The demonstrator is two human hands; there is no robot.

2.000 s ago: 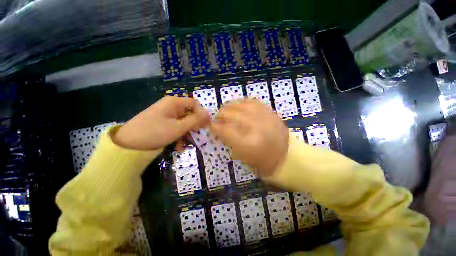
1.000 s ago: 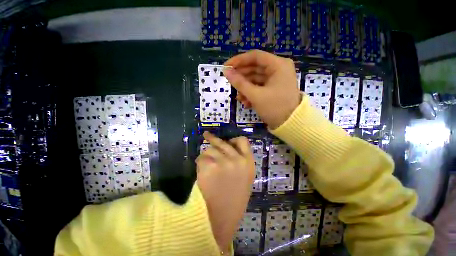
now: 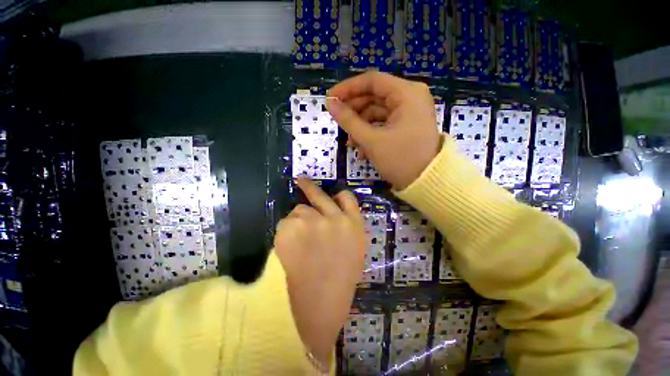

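Observation:
A white sticker sheet (image 3: 314, 139) with dark dots lies over the leftmost board of the second row, whose gold-marked edges show above and below it. My right hand (image 3: 389, 126) pinches the sheet's top right corner between thumb and fingers. My left hand (image 3: 321, 253) is below it, index finger extended to the sheet's lower left edge, other fingers loosely curled, holding nothing visible. The clear blister tray (image 3: 275, 117) holds rows of boards. Bare blue circuit boards (image 3: 371, 37) fill the top row. My hands and right sleeve hide parts of the lower rows.
Overlapping unused white sheets (image 3: 173, 183) lie on the dark mat at left. A dark, shiny heap (image 3: 37, 169) is at the far left. A black smartphone (image 3: 599, 99) and a small white item (image 3: 633, 163) lie at right. A pale strip (image 3: 176, 28) crosses the upper left.
Two seconds ago, both hands were together around a sheet lower in the tray. Since one second ago, the sheet has stayed over the board and my left fingertip has moved slightly up to its lower edge.

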